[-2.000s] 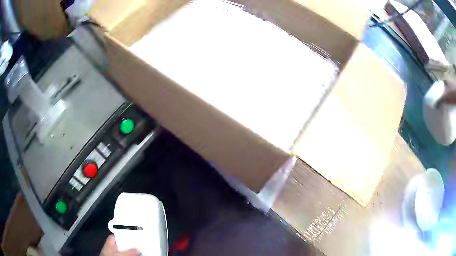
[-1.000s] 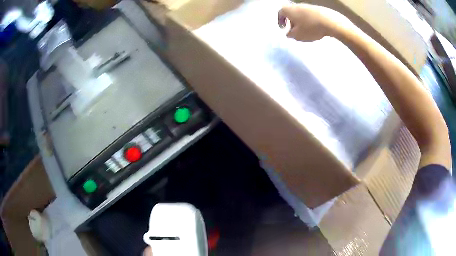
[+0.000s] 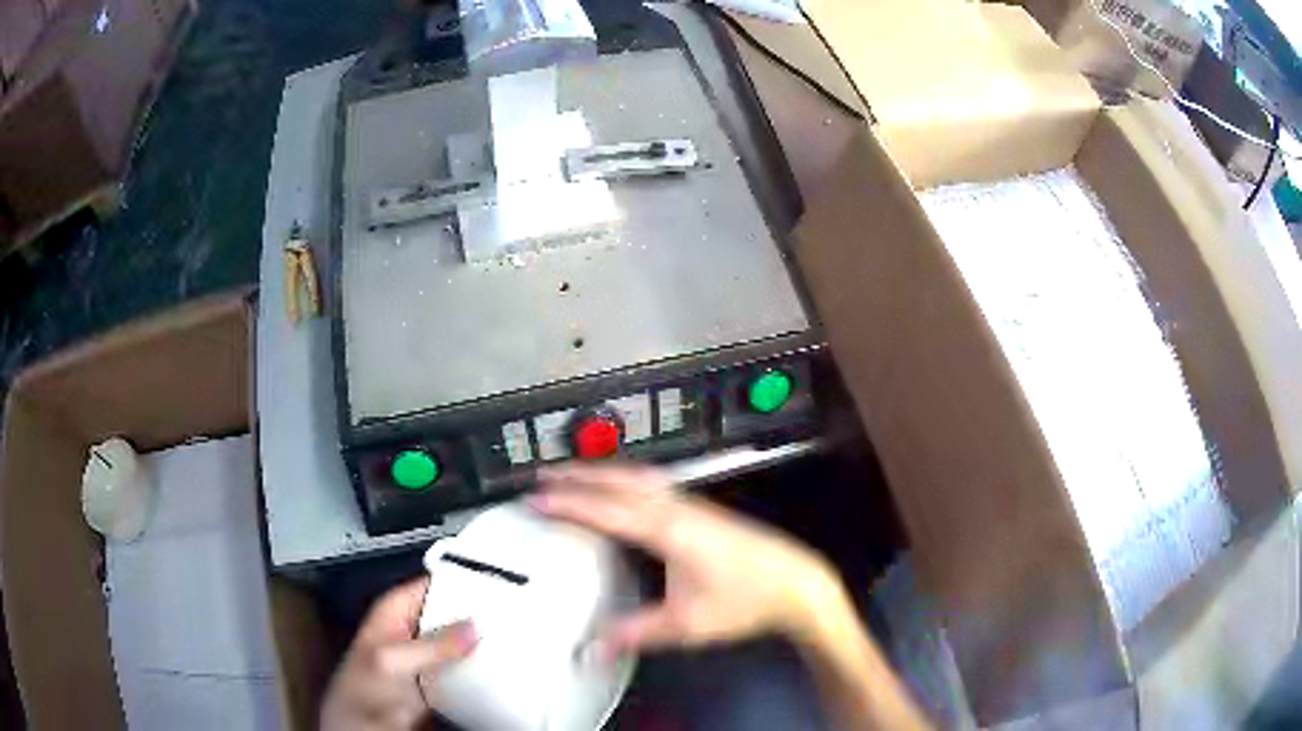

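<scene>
A white plastic housing (image 3: 521, 621) with a thin dark slot is held in front of the machine's black front panel. My left hand (image 3: 393, 657) grips its left side. My right hand (image 3: 700, 564) is on its upper and right side, fingers spread over it and slightly blurred. Whether a small part is between the right fingers cannot be seen. The holding fixture (image 3: 543, 214) on the machine bed (image 3: 429, 329) carries no housing. The press head (image 3: 528, 29) is above it at the top.
Green buttons (image 3: 414, 469) and a red stop button (image 3: 597, 434) are on the panel. Yellow-handled cutters (image 3: 300, 280) lie left of the bed. The left carton (image 3: 143, 357) holds one white housing (image 3: 117, 490) on a white sheet. The right carton (image 3: 971, 414) holds whitish sheets.
The view has swung left towards the machine and left carton. My right hand has come from the right carton to the housing. The housing is now higher and turned, with my left hand more visible.
</scene>
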